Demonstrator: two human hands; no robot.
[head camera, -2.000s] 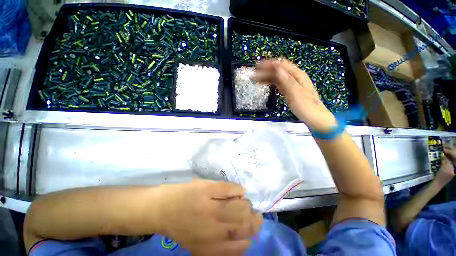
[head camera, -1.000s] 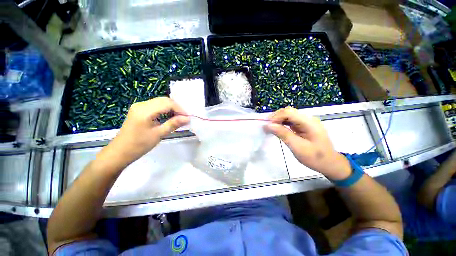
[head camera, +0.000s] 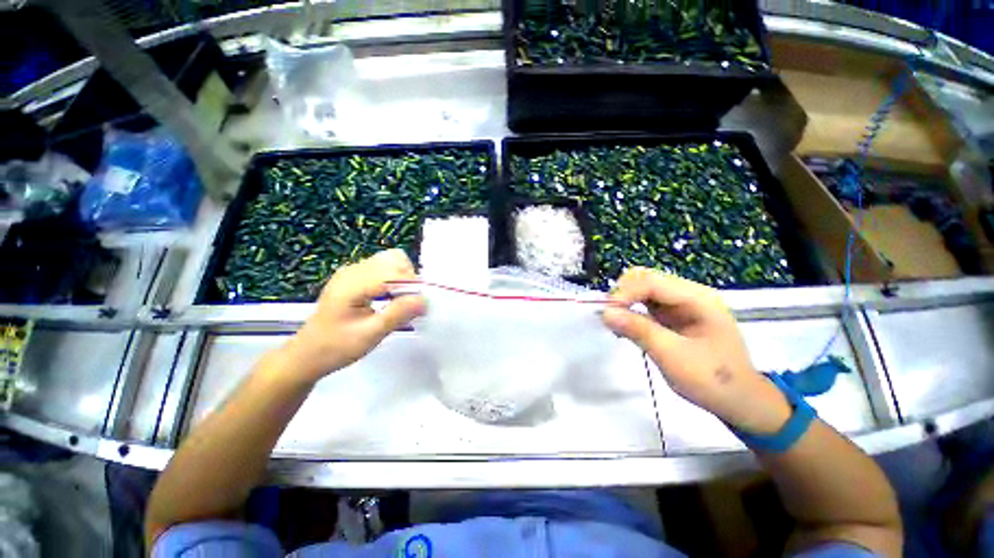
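A clear zip-lock bag (head camera: 496, 354) with a red seal line hangs stretched between my two hands over the metal track. Small pale parts lie at its bottom. My left hand (head camera: 360, 308) pinches the left end of the seal line between thumb and fingers. My right hand (head camera: 678, 332), with a blue band on the wrist, pinches the right end. Behind the bag's top edge are a small box of white parts (head camera: 456, 249) and a small box of greyish glassy parts (head camera: 548, 238), set at the inner corners of two large trays.
The left tray (head camera: 338, 207) and right tray (head camera: 676, 207) hold heaped dark green capacitors. Another such black bin (head camera: 638, 93) stands behind. A cardboard box (head camera: 845, 213) is at the right, a blue bag (head camera: 142, 180) at the left. A blue coiled cord (head camera: 861, 164) hangs at the right.
First my right hand was over the glassy parts box and my left near the bag; now both hold the bag's seal line. Since one second ago, the view has shifted and more shows behind the trays.
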